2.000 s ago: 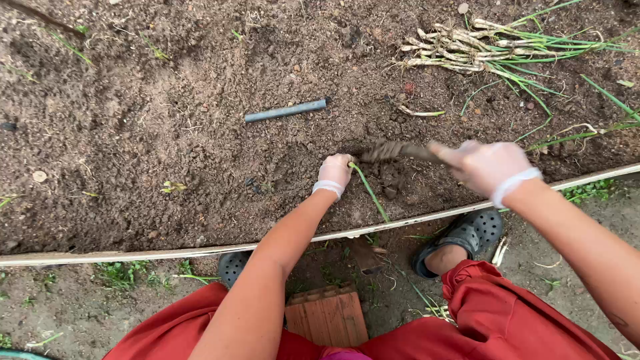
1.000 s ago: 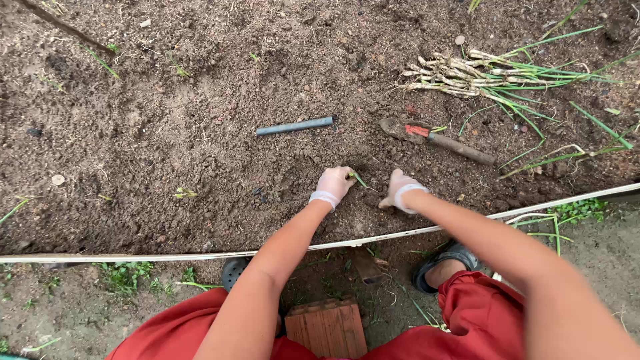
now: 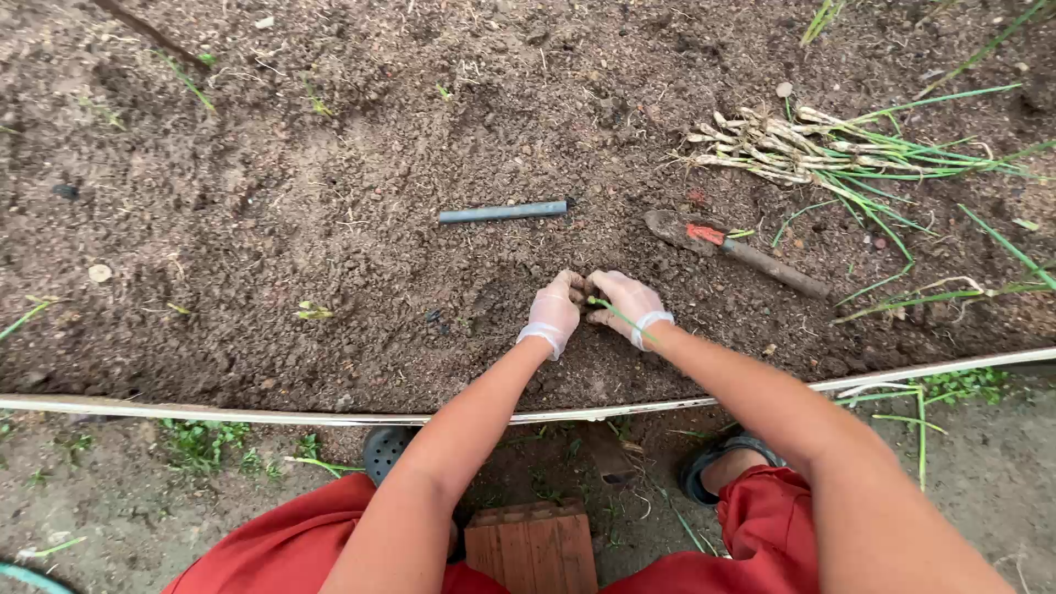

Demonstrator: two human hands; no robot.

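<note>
My left hand [image 3: 555, 312], in a thin clear glove, presses its fingertips into the brown soil. Close against it on the right, my gloved right hand [image 3: 625, 307] also has its fingers in the soil. Between the hands a green onion seedling [image 3: 612, 311] stands in the ground, its leaf leaning over my right hand; the fingertips are partly hidden, so a grip on it cannot be made out. A hand trowel [image 3: 763, 266] with an orange-red neck lies on the soil to the right. Behind it lies a bunch of green onions [image 3: 792, 148] with pale bulbs.
A short grey pipe [image 3: 503, 212] lies beyond my hands. A thin white board [image 3: 247, 414] edges the bed in front of me. Below it are my shoes, a hollow red brick [image 3: 532, 549] and loose onion leaves. A brown stick [image 3: 153, 31] is at the upper left.
Two seconds ago my right hand held the trowel; now the trowel lies on the soil. My right hand has moved left to the seedling, beside my left hand.
</note>
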